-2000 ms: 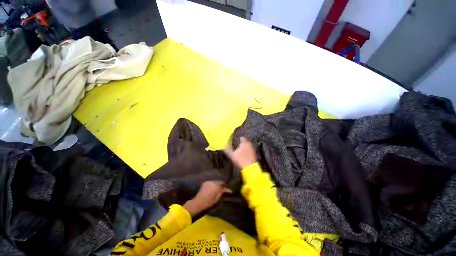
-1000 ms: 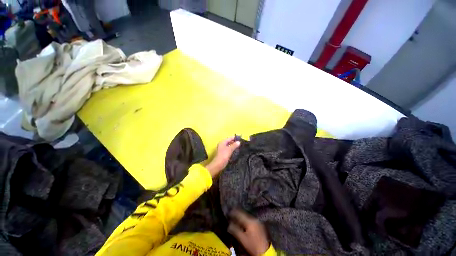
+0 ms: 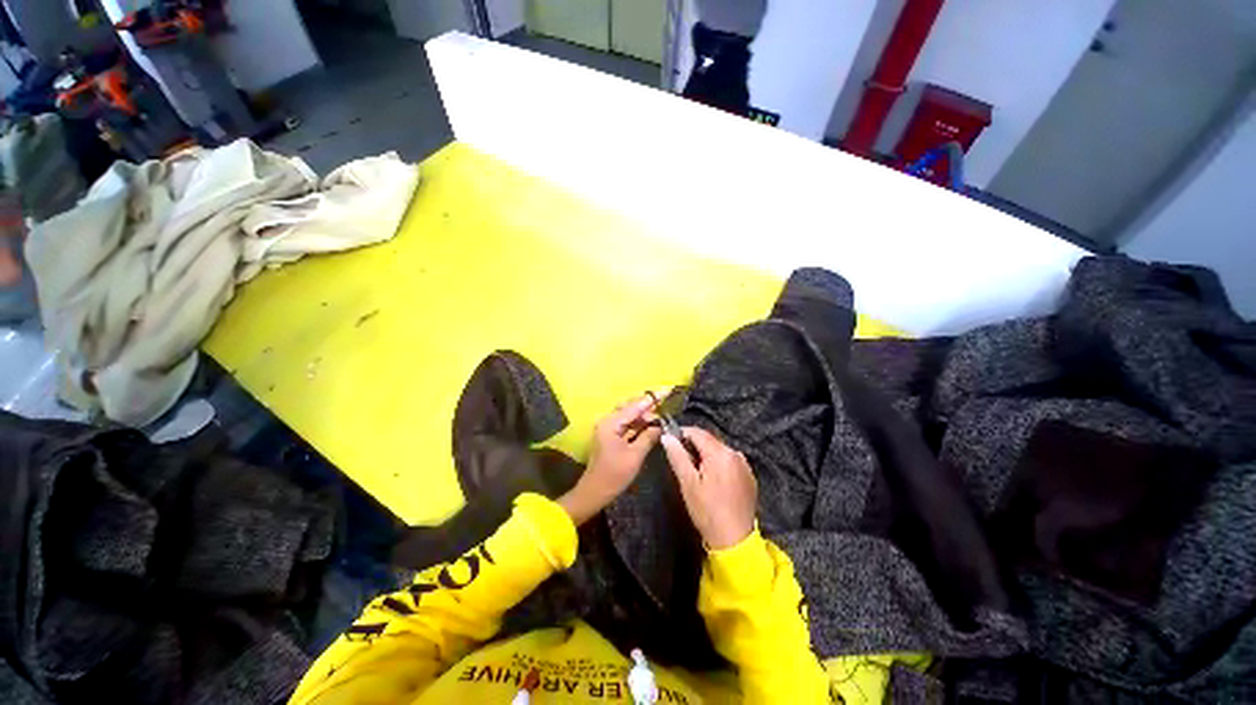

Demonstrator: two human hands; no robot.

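A dark speckled tweed jacket [image 3: 771,386] lies bunched in front of me, its plain dark brown lining partly showing. A curved dark piece [image 3: 492,413] stands out from it at the left. My left hand [image 3: 617,452] pinches the edge of the jacket at its upper left. My right hand [image 3: 711,482] is close beside it, fingertips nearly meeting the left ones. A small metallic glint, perhaps thread snips [image 3: 670,424], shows at the right fingertips. The fingers hide the exact spot on the edge.
More tweed jackets [image 3: 1157,372] are heaped at the right, one with a dark brown patch [image 3: 1102,510]. Another jacket pile [image 3: 124,551] is at the left. A cream cloth [image 3: 165,262] lies at the far left. A white raised edge [image 3: 744,172] bounds the yellow table [image 3: 358,331].
My right hand has come up from low on the jacket to beside my left hand. My left hand stays at the jacket's edge, where it moved from the brown lining.
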